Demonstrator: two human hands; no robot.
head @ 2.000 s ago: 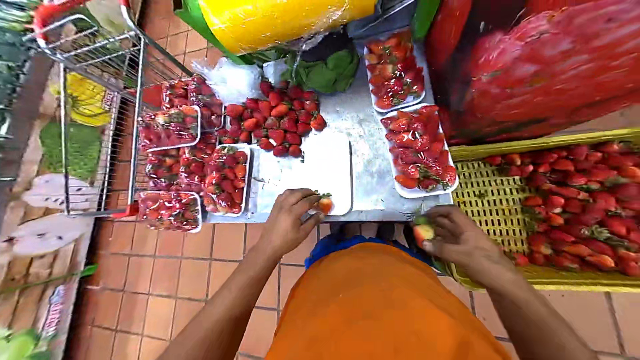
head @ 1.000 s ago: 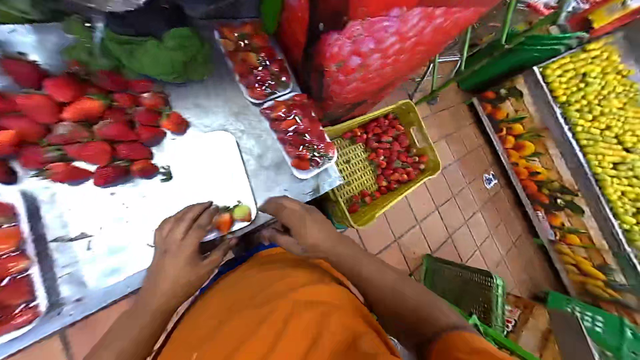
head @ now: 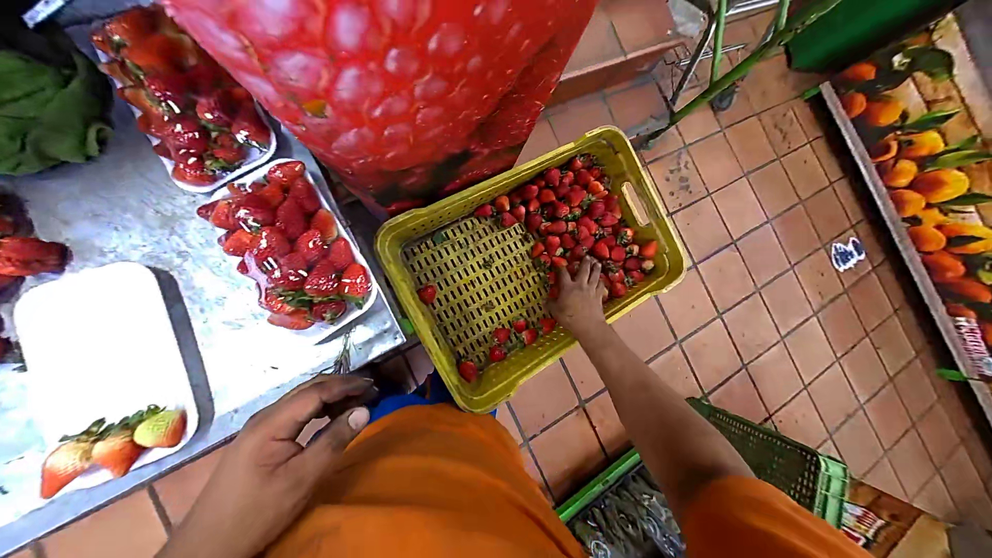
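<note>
My right hand [head: 580, 298] reaches into a yellow plastic crate [head: 496, 399], its fingers down among the loose strawberries [head: 570, 221]; whether it grips one cannot be told. Near the metal table's [head: 263, 364] front edge, my left hand [head: 302, 434] hangs with thumb and fingers apart, nothing between them. To its left lies a white foam tray [head: 105, 349] with a row of three pale-tipped strawberries [head: 116, 453] along its near end. Two wrapped trays of strawberries, one nearer [head: 291, 240] and one farther [head: 186, 101], stand at the table's right side.
Green leaves [head: 46, 112] and more loose strawberries [head: 31, 256] are at the table's left. A large printed berry picture [head: 403, 85] stands behind the yellow crate. Green crates [head: 775, 457] sit on the tiled floor at lower right, and a bin of orange fruit [head: 922, 194] is farther right.
My right hand has gone from the table's edge into the yellow crate. My left hand has moved off the white tray, where three strawberries now lie. The view has swung right.
</note>
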